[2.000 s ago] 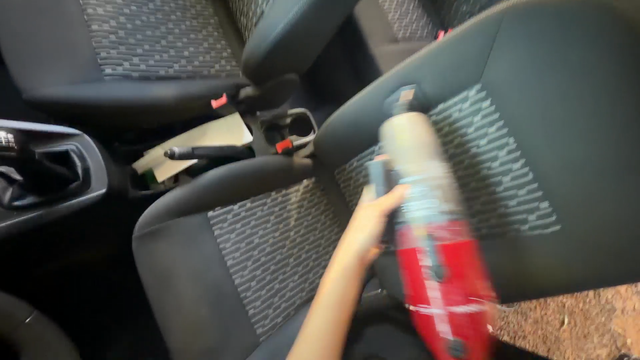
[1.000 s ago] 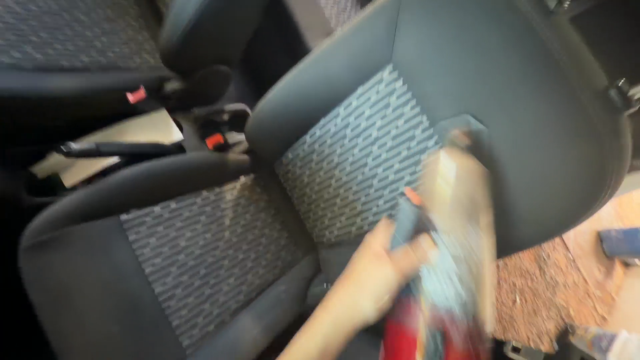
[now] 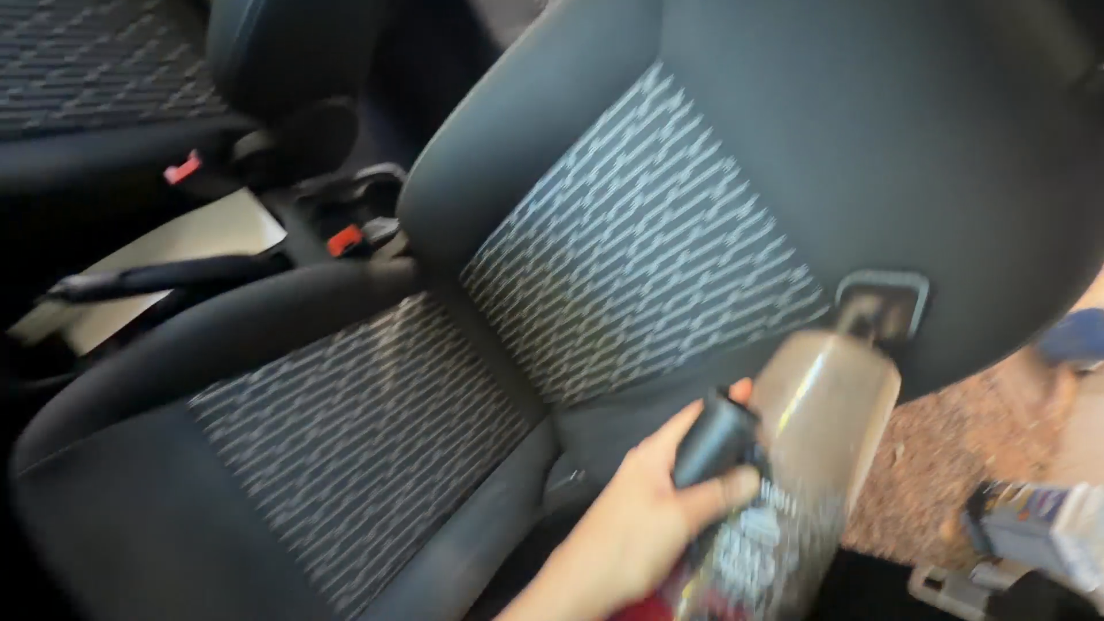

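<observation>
My left hand (image 3: 642, 509) reaches up from the bottom and is closed around the black grip of a handheld vacuum cleaner (image 3: 824, 414). The vacuum has a clear, brownish front chamber bearing writing and a red body, mostly cut off by the bottom edge. Its squared clear nozzle (image 3: 884, 302) is against or just over the lower right part of the car seat's backrest (image 3: 776, 129), beside the patterned fabric panel. The image is blurred, so contact cannot be told for certain. Below and left lies the seat cushion (image 3: 362, 431). My right hand is not in view.
Left of the seat are a handbrake lever (image 3: 181, 276), a pale sheet (image 3: 198, 237) and a red seat-belt buckle (image 3: 345, 241). Another patterned seat (image 3: 95, 69) stands at the upper left. Reddish-brown ground (image 3: 936, 474) and a box-like object (image 3: 1035, 526) show at the right.
The nozzle has moved from the patterned panel of the backrest to the plain dark fabric at its lower right. My left hand has stayed on the vacuum. The view has shifted toward the seat.
</observation>
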